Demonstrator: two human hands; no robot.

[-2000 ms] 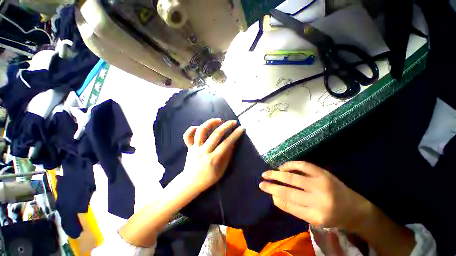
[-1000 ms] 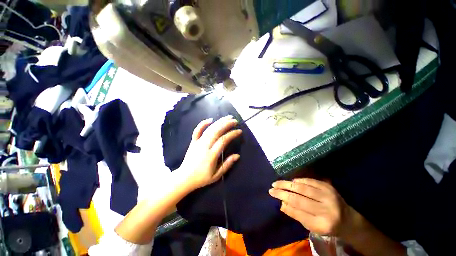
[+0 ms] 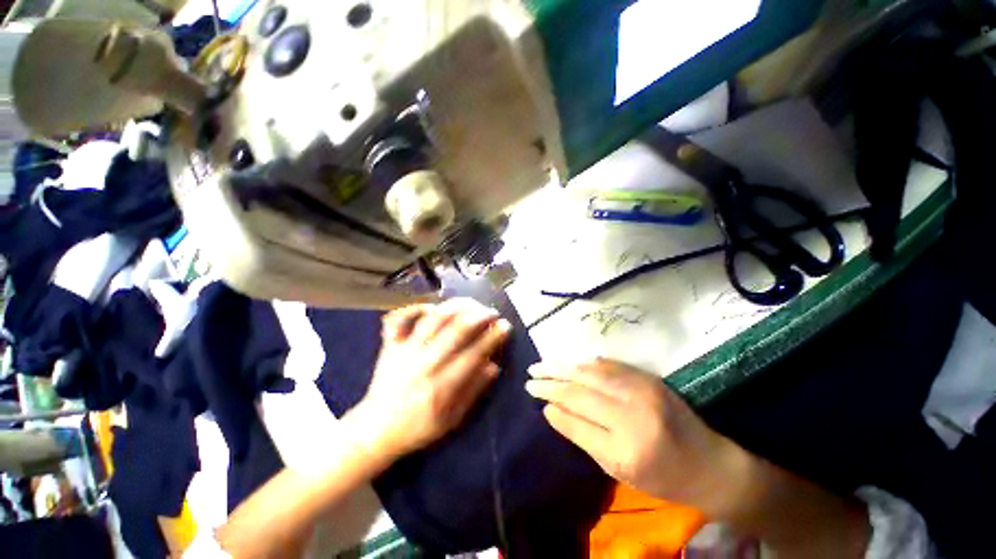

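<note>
A dark navy fabric panel [image 3: 481, 470] lies under the sewing machine head [image 3: 317, 142] and hangs over the table's near edge. A thin line runs down it. My left hand [image 3: 437, 371] lies flat on the panel, fingertips close to the brightly lit presser foot [image 3: 472, 286]; its fingers are bent and close together. My right hand [image 3: 623, 426] rests at the panel's right edge, fingers extended, fingertips touching the fabric. Whether either hand pinches the fabric cannot be told. The needle is lost in glare.
Black-handled shears [image 3: 765, 235], a yellow-green and blue tool [image 3: 647, 207] and a narrow dark cord [image 3: 655, 263] lie on the table at right. Heaped navy pieces [image 3: 229, 371] lie at left. The green table edge [image 3: 808, 317] curves at right. An orange cloth [image 3: 647, 526] shows below.
The view has shifted, showing more of the machine head. My left hand has moved nearer the presser foot. My right hand has moved left and up along the panel. The panel has advanced under the head.
</note>
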